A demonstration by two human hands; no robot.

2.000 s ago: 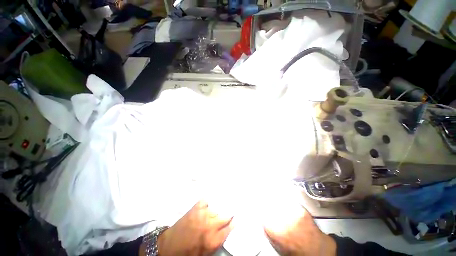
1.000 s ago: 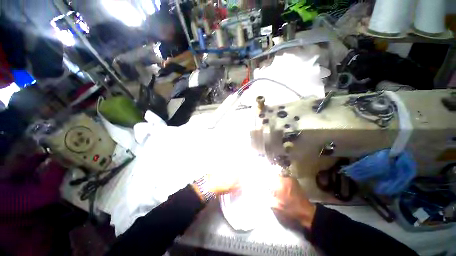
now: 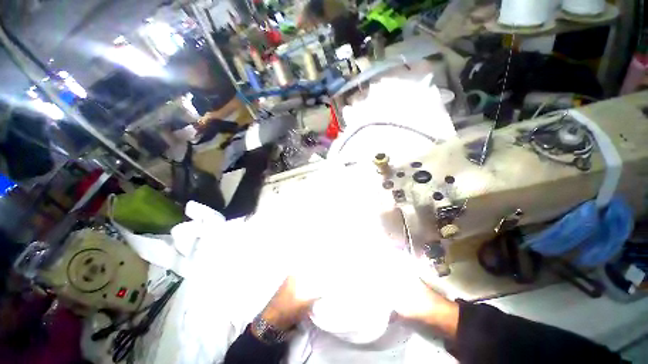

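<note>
White fabric lies left of the sewing machine head and under my hands, largely washed out by glare. My left hand rests at the fabric's left front part, with a metal watch at the wrist; its fingertips are lost in the glare. My right hand is on the fabric just in front of the machine's needle end, its fingers also overexposed. A rounded edge of white fabric shows between both hands. The needle and presser foot cannot be made out.
A blue cloth hangs under the machine arm at right. Dark-handled scissors lie at left near a beige device. A green cloth is behind. White thread cones stand at upper right. A person's arm shows behind.
The view has turned and shifted, with more of the workshop visible than two seconds ago. Both hands stay on the fabric, and its rounded front edge now shows between them.
</note>
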